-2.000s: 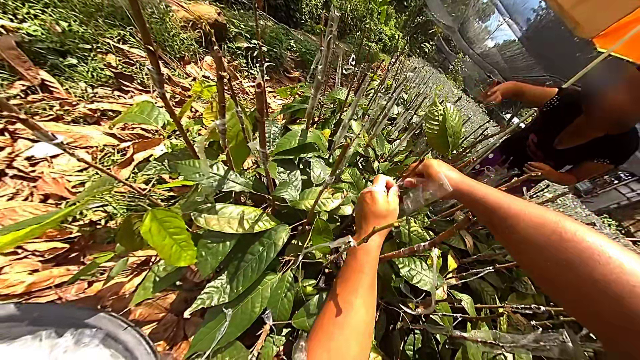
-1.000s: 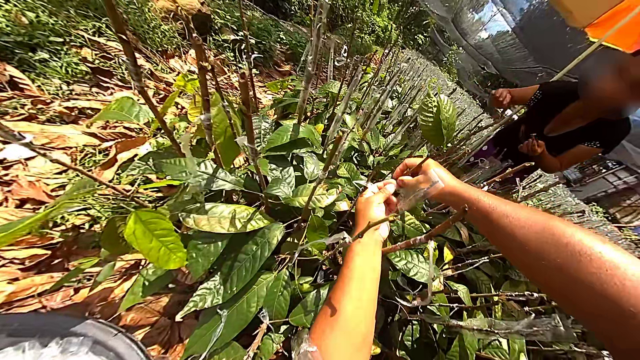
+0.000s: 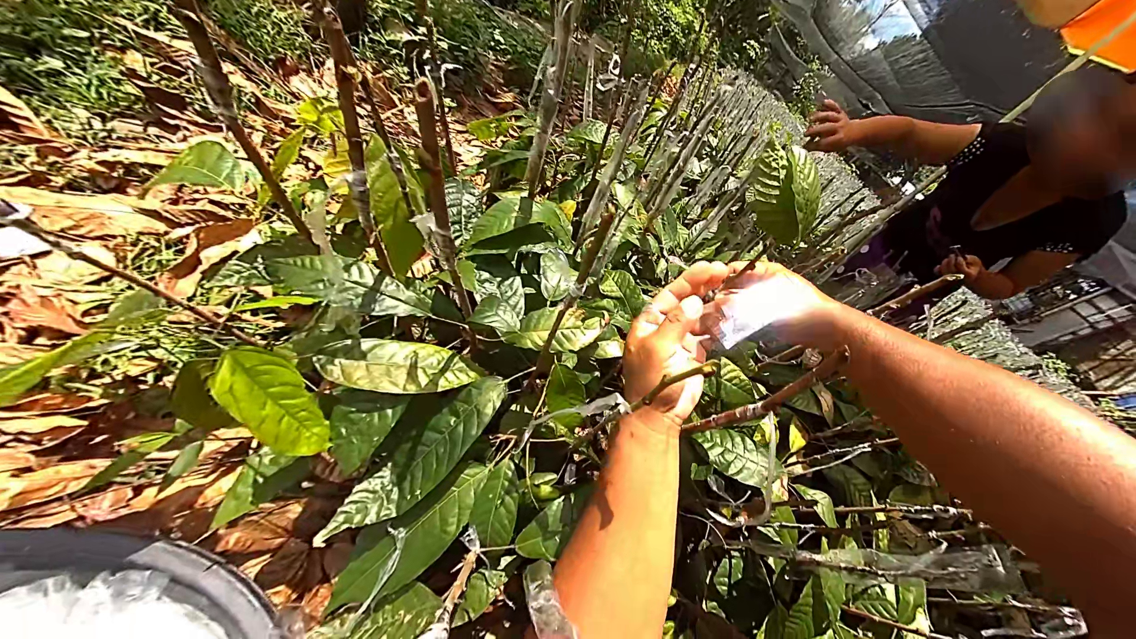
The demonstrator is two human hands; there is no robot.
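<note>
Both my hands meet at a thin plant stem [image 3: 744, 272] among the leafy seedlings. My left hand [image 3: 666, 351] has its fingers bent around the stem's lower part, palm turned up. Close against it, my right hand [image 3: 777, 306] pinches the stem, and a strip of clear plastic film [image 3: 744, 312] shines in bright sun at its palm. The exact fingertip contact is partly hidden by glare. A cut green stem [image 3: 676, 380] crosses in front of my left wrist. Another brown stem [image 3: 772, 399] passes just below my right hand.
Upright cut stems [image 3: 437, 169], several wrapped in clear film, stand left of my hands. Broad green leaves [image 3: 399, 366] spread beneath them. A dark round tub [image 3: 204, 577] holding clear plastic is at the lower left. Another person [image 3: 994, 195] is at the right, near an orange canopy [image 3: 1100, 35].
My hands stay together at the stem; the fingers of my left hand look more spread. At the upper right, the other person's raised hand has moved away from the body.
</note>
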